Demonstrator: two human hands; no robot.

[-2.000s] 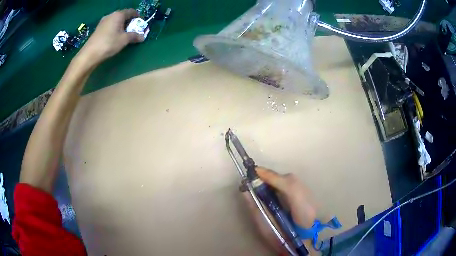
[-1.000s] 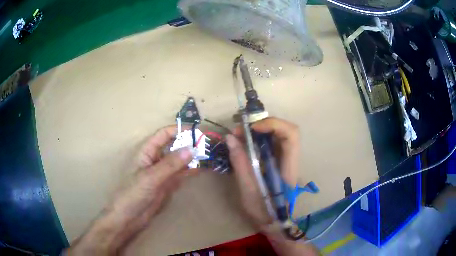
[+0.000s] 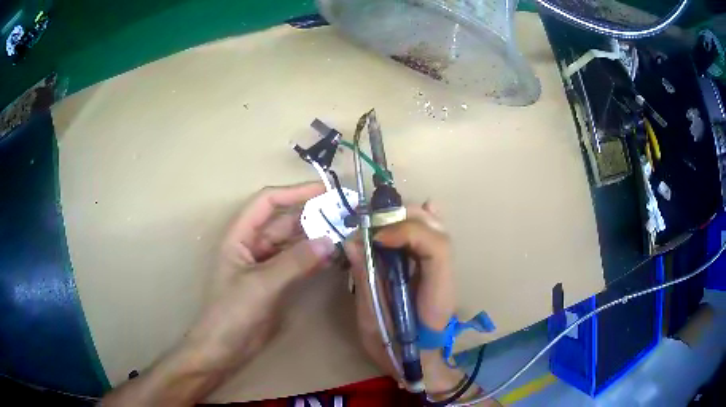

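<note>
My left hand grips a white plastic part between thumb and fingers, over the cardboard. A black plug pin piece with protruding pins stands out above it on a white and a black wire. A green wire runs from the pin piece toward the iron. My right hand holds the soldering iron like a pen, tip up and away from the white part, with its metal feed tube alongside. My right fingers are close beside the white part; contact is hidden. No circuit board is clearly visible.
A cloudy funnel hood hangs at the top over the cardboard sheet, with shiny bits below it. A metal frame with a tan pad is at right. Another unit lies upper left. Blue crates stand lower right.
My left hand has come from the upper-left units to the middle with a unit. Since one second ago the white part has turned, showing a rounded face. The iron has come from lower right, tip now higher.
</note>
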